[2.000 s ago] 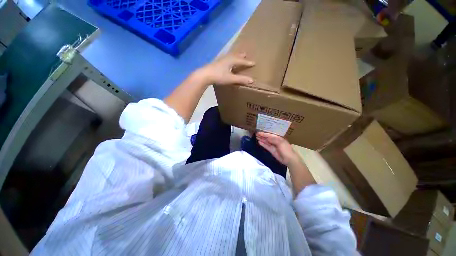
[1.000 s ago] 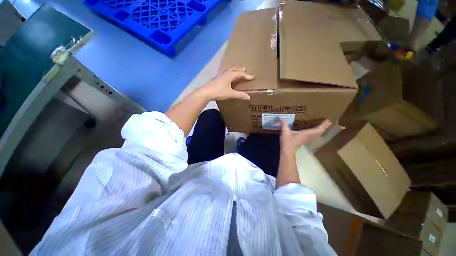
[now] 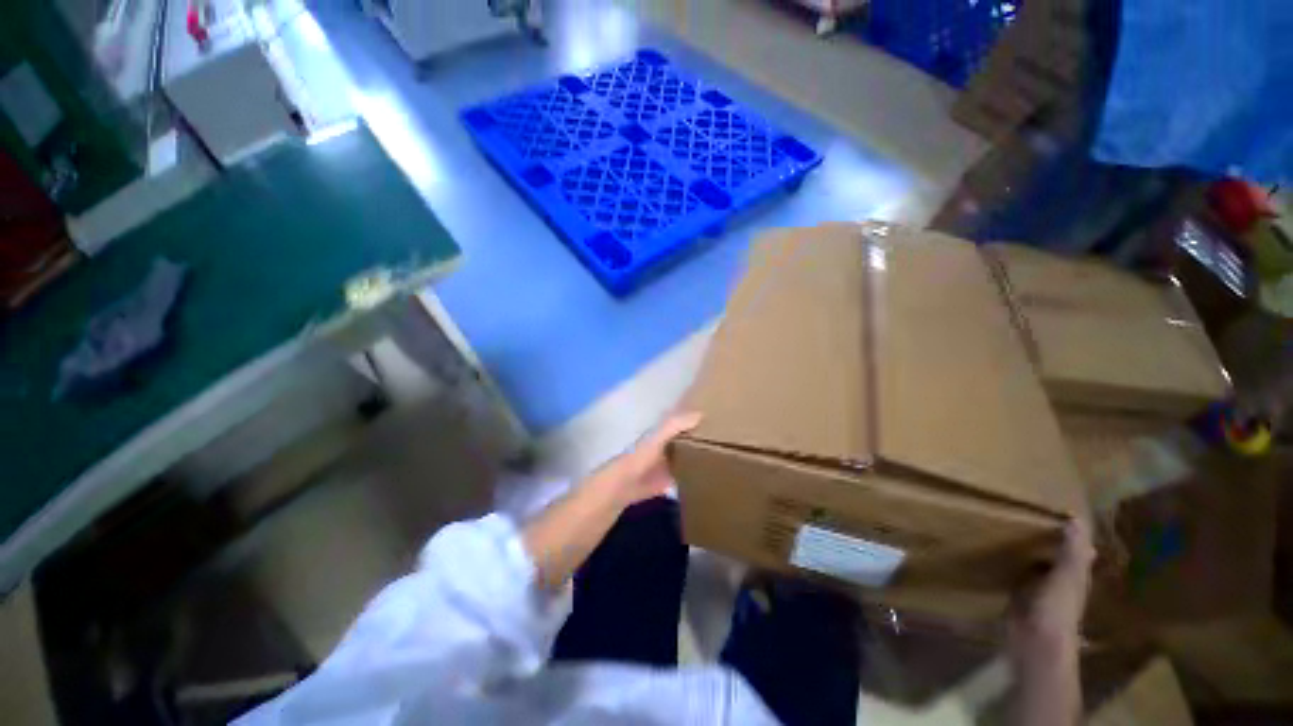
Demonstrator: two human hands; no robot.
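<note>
A large brown shipping carton (image 3: 794, 355) is in front of me above my legs, its top flaps folded in and meeting at a middle seam with shiny tape. A white carton label (image 3: 847, 555) is on the side facing me, beside blurred black print. My left hand (image 3: 661, 457) grips the carton's near left corner. My right hand (image 3: 1056, 582) grips its near right corner and is slightly blurred. The undersides of both hands are partly hidden.
A blue plastic pallet (image 3: 634, 135) lies on the floor ahead. A green-topped bench (image 3: 270, 263) with crumpled grey fabric (image 3: 125, 329) is at left. Another carton (image 3: 1113, 333) and open cartons crowd the right. A person's blue garment (image 3: 1205, 85) shows at upper right.
The view has lifted, showing more pallet and bench. My right hand has gone from the label to the carton's right corner. My left hand has moved from the top to the left corner.
</note>
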